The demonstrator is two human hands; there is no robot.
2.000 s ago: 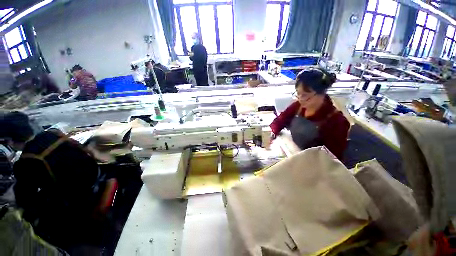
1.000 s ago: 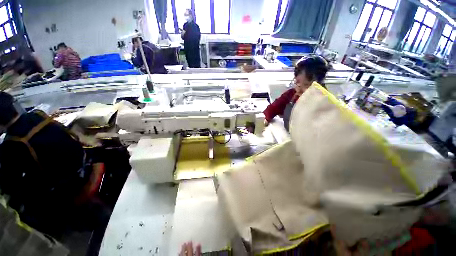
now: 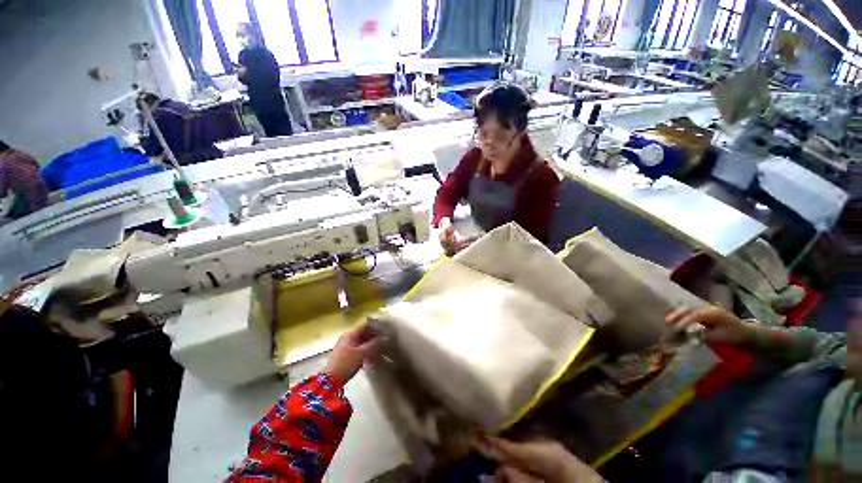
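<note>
A beige bag panel (image 3: 473,330) with yellow edge binding lies on the layered pile in front of me, its near left side lifted and folding down. My left hand (image 3: 355,351), in a red patterned sleeve, pinches its left corner beside the yellow clamp plate (image 3: 317,309). My right hand (image 3: 539,460) is at the bottom edge, partly cut off and blurred, with its fingers closed on the panel's near edge. Another beige panel (image 3: 629,291) lies to the right.
The white sewing machine (image 3: 274,236) and its end cover (image 3: 219,335) stand at the left. A person in a dark red top and apron is beyond the pile. At the right, another person's hand (image 3: 709,325), with a grey-green sleeve, touches the panels. A thread cone (image 3: 182,191) stands behind the machine.
The view has turned right. The panel that stood raised at the right is down. My left hand has come up from the bottom edge to the panel's corner. Another person's hand has appeared at right.
</note>
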